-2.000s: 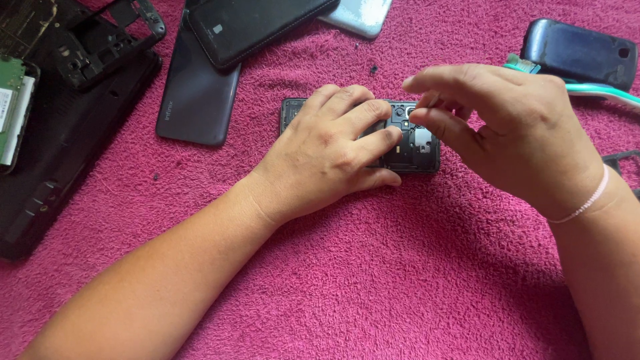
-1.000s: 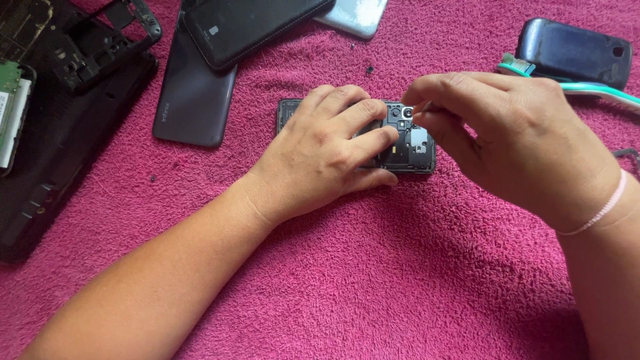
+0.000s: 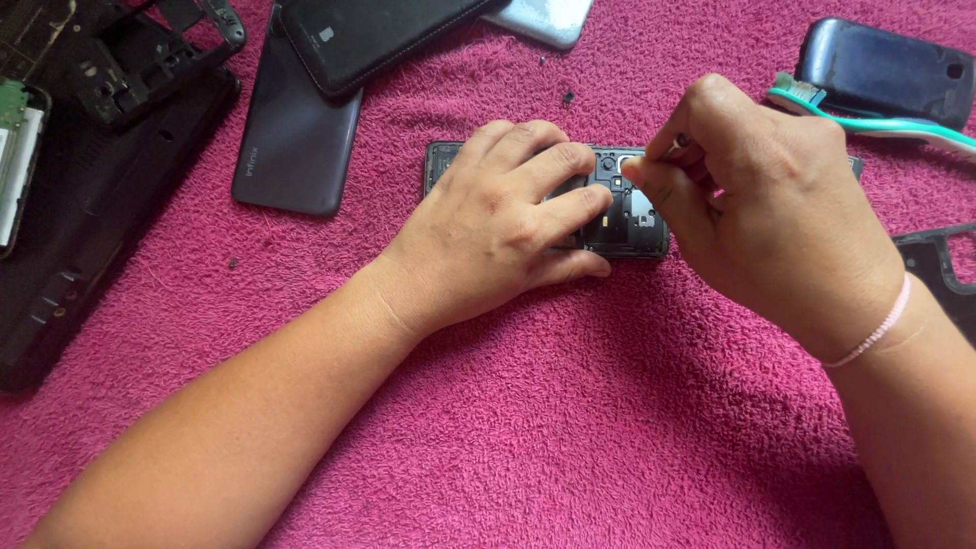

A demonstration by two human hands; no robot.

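Observation:
A smartphone with its back cover off (image 3: 627,229) lies crosswise on the pink towel, its camera module and inner parts showing. My left hand (image 3: 511,206) rests over its left and middle part, the fingers spread on top and the thumb along the near edge, holding it down. My right hand (image 3: 747,183) is at the phone's upper right corner, beside the camera lenses. Its thumb and index finger are pinched on a small, thin, light-coloured thing, mostly hidden by the fingers; what it is cannot be told.
A toothbrush (image 3: 869,124) leans by a dark blue phone (image 3: 884,72) at the upper right. A dark frame part (image 3: 926,263) lies at the right edge. Dark phones (image 3: 297,145) are stacked upper left, near a black laptop part (image 3: 99,191) bearing phone parts (image 3: 145,65). Small dark bits (image 3: 568,97) dot the towel.
My right hand has tilted and its fingertips now cover the corner by the lenses, where more of the lens ring showed before. My left hand has stayed on the phone.

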